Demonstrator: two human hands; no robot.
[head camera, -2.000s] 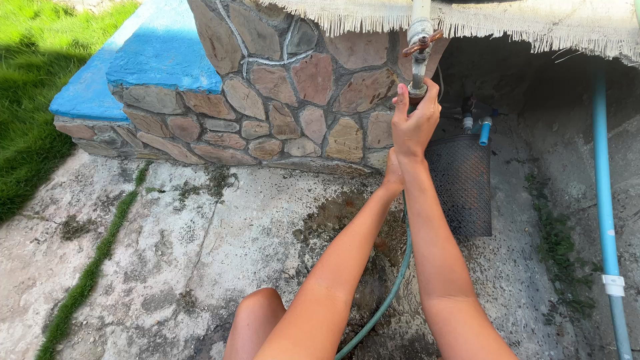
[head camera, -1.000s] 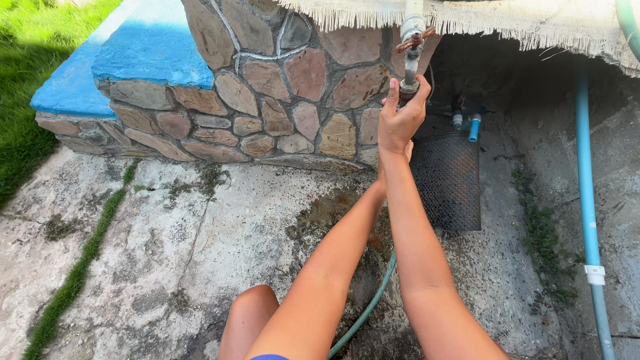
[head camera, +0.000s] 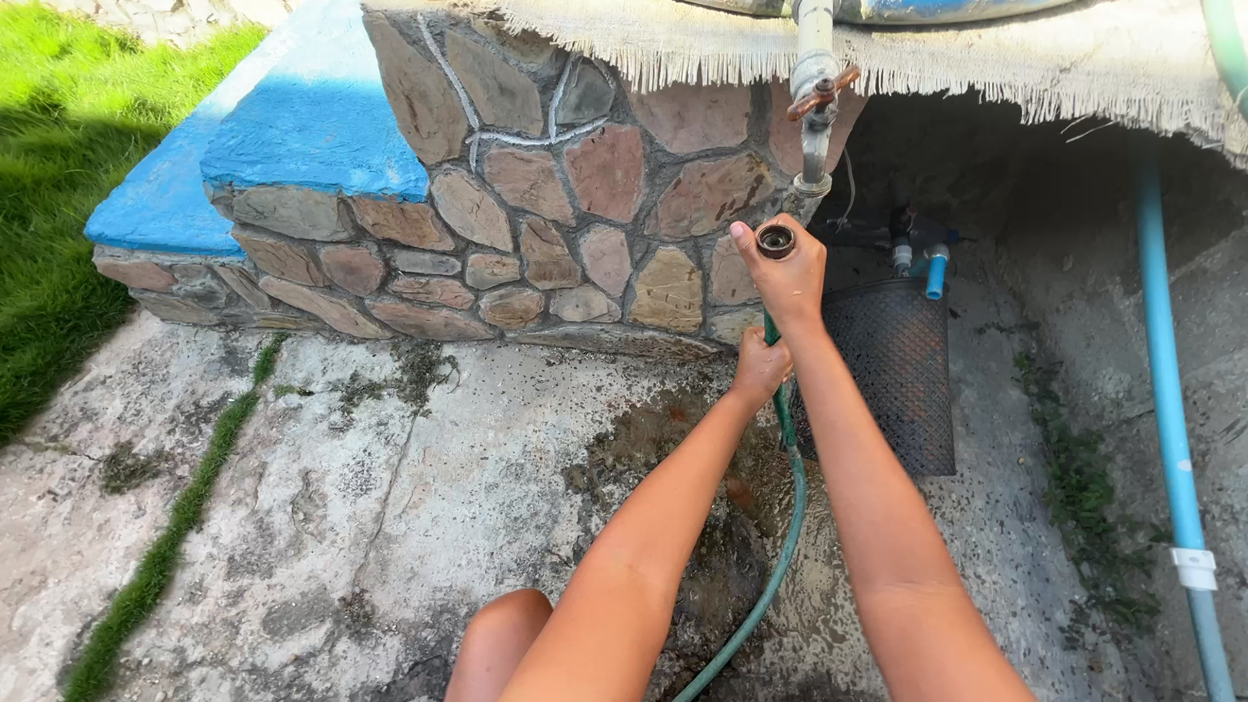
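Observation:
My right hand (head camera: 788, 273) grips the top of a green garden hose (head camera: 786, 526), with the open round mouth of its hose connector (head camera: 776, 242) facing up between thumb and fingers. Just below, my left hand (head camera: 761, 367) is closed around the same hose. Above my right hand, apart from the connector, is the metal outlet of a water tap (head camera: 817, 146) with a reddish handle (head camera: 824, 95). From my left hand the hose curves down past the bottom edge of the view.
A stone wall (head camera: 604, 261) with blue-topped steps (head camera: 312, 136) stands left of the tap. Frayed woven cloth (head camera: 936, 58) overhangs it. A dark mesh sheet (head camera: 892, 370) and a short blue pipe (head camera: 936, 275) are behind my right arm; a long blue pipe (head camera: 1167, 370) runs at right.
The hose connector and my right hand have come down from the tap outlet, where my hand was before. My left hand, mostly hidden earlier, now shows around the hose.

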